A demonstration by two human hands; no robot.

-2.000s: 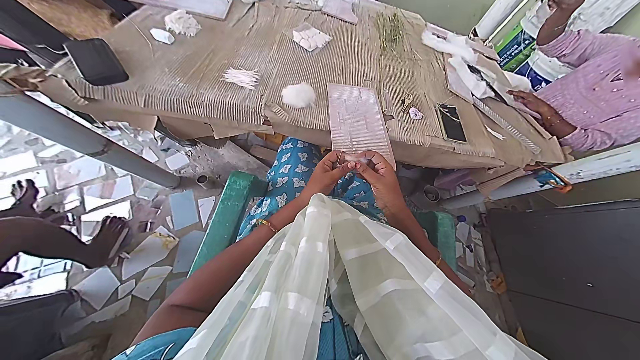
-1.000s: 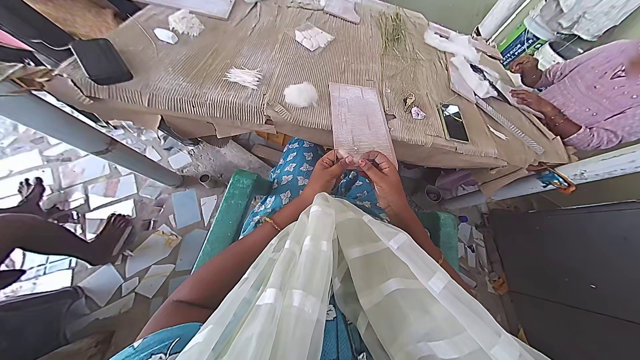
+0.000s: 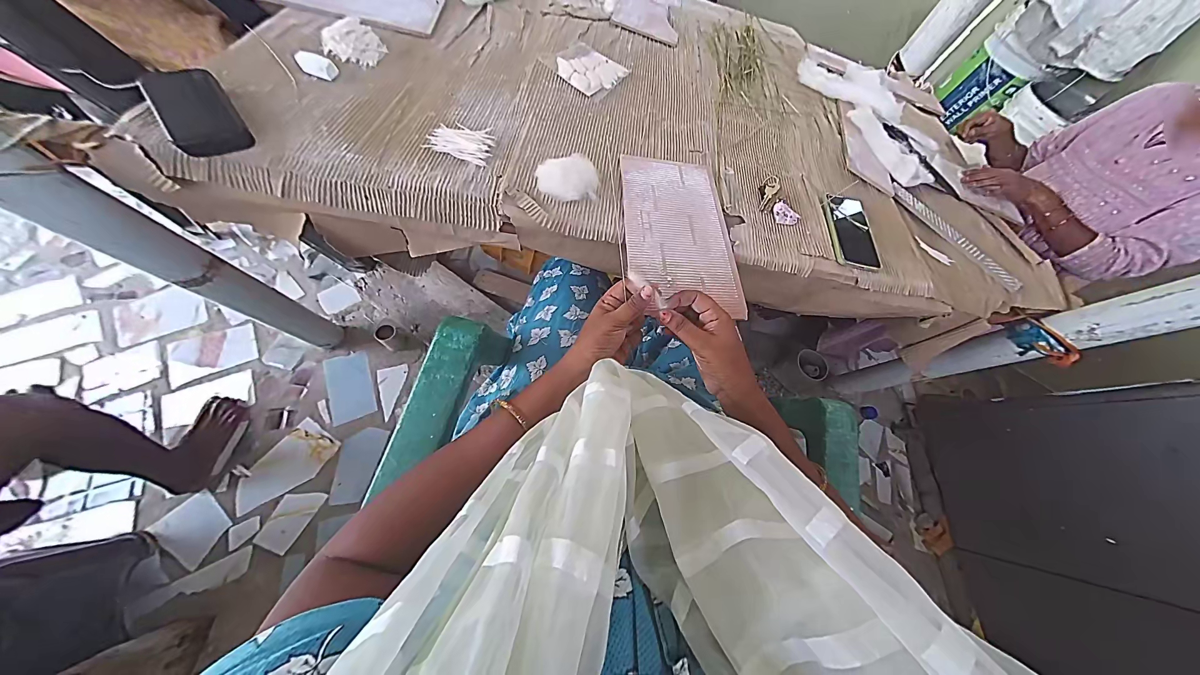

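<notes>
My left hand [image 3: 611,328] and my right hand [image 3: 710,339] are close together over my lap, at the near edge of a pale pink ribbed board [image 3: 680,225]. Between their fingertips they pinch a small whitish piece [image 3: 653,293], too small to make out. The board lies on the table and juts past its front edge. Left of the board rests a ball of white cotton [image 3: 567,177]. Further left lies a small pile of thin white sticks [image 3: 461,143]. Behind them a clear packet of white pieces [image 3: 589,72] lies on the ribbed cardboard table cover [image 3: 394,141].
A smartphone [image 3: 851,232] and a small pink packet [image 3: 786,214] lie right of the board. Green stalks [image 3: 741,61] lie behind. A person in pink [image 3: 1125,187] works at the right end. A dark phone [image 3: 197,111] sits at the left corner. A green chair [image 3: 431,394] surrounds my lap.
My fingers have shifted slightly at the near edge of the board, still close together. The things on the table lie as before.
</notes>
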